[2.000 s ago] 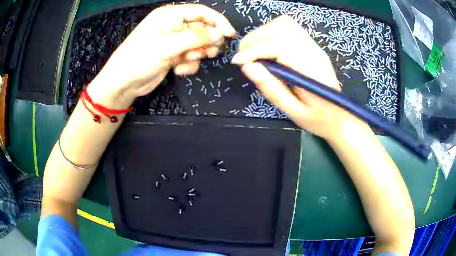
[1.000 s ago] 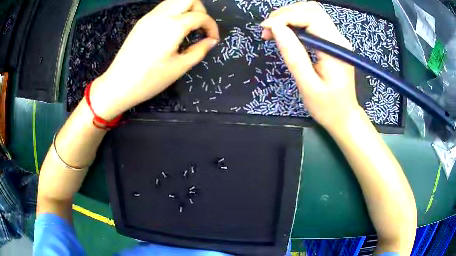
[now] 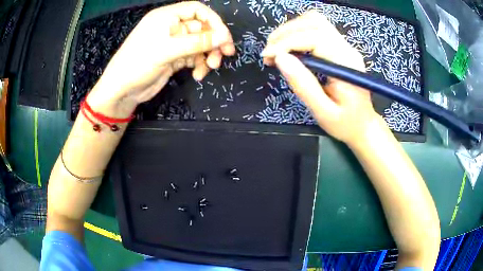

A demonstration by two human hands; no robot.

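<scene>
My left hand [image 3: 180, 45] is over the middle of the long black tray [image 3: 365, 92], fingers curled with thumb and fingertips together; whether a small piece is between them cannot be told. My right hand [image 3: 328, 69] is just to its right, closed around a long dark blue-black tool [image 3: 392, 91] whose rear end points to the right. The tool's tip is hidden by the fingers. Silver pins [image 3: 402, 53] cover the tray's middle and right. Small black pieces [image 3: 98, 50] lie at its left. The near tray [image 3: 212, 254] holds several small part black, part silver pieces [image 3: 202, 205].
Crumpled clear plastic bags [image 3: 447, 32] with a white label and green patch lie at the right. A flat black panel [image 3: 45, 58] lies at the far left. The green bench top [image 3: 365, 211] has yellow lines. Blue ribbed material [image 3: 349, 262] shows at the lower right.
Since one second ago, my left hand has turned and its fingers have come down slightly. My right hand has moved a little left and down with the tool, closer to my left hand.
</scene>
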